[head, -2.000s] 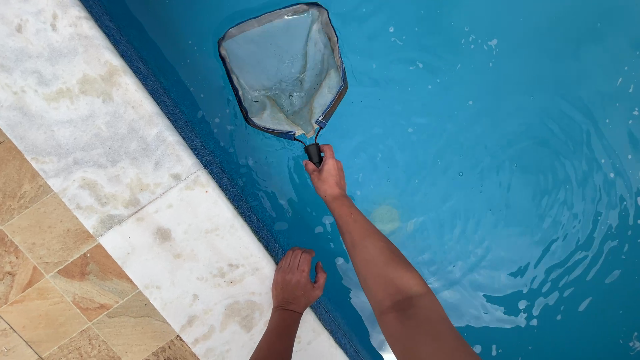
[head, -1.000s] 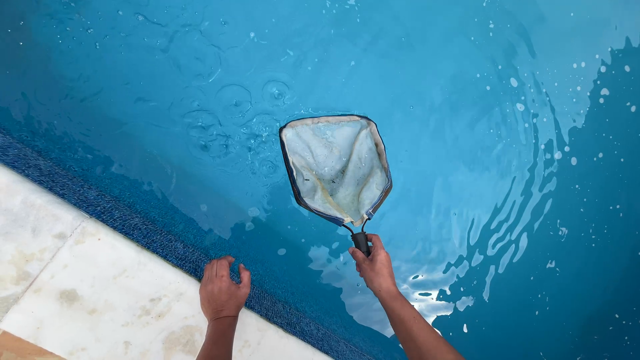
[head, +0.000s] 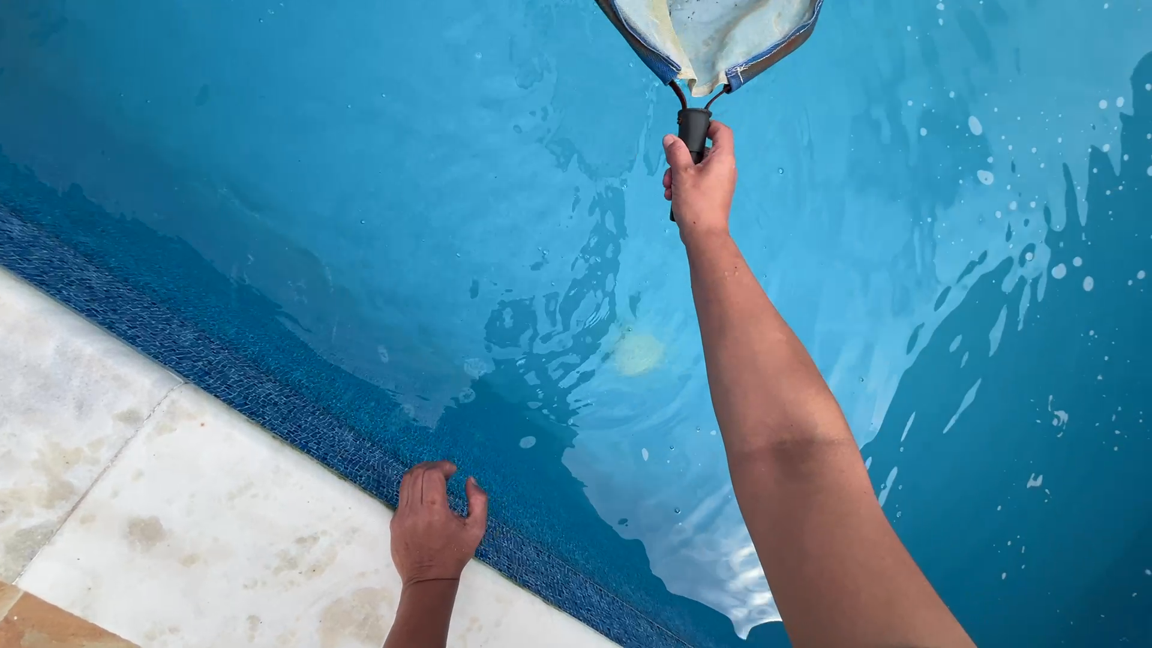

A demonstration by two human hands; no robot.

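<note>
My right hand [head: 704,180] is closed around the black plastic handle [head: 694,131] of a pool skimmer net, with the arm stretched out over the water. The skimmer's pale mesh [head: 720,40], edged in dark blue, reaches out of the top of the view, so its far end is hidden; small dark specks lie in it. My left hand [head: 436,522] holds nothing, its fingers curled loosely and the thumb apart, at the pool's edge. Whether it touches the stone there, I cannot tell.
White marble coping [head: 216,504] runs diagonally along the lower left, with brown stone tile [head: 63,625] at the corner. A blue mosaic band [head: 225,342] lines the pool wall below it. Ripples and bubbles mark the pool water [head: 450,180]; a pale yellowish round spot [head: 638,353] shows in it.
My right hand has pushed the skimmer net farther out, its far end now beyond the view. One second ago the whole net was in view. The view has shifted along the pool edge.
</note>
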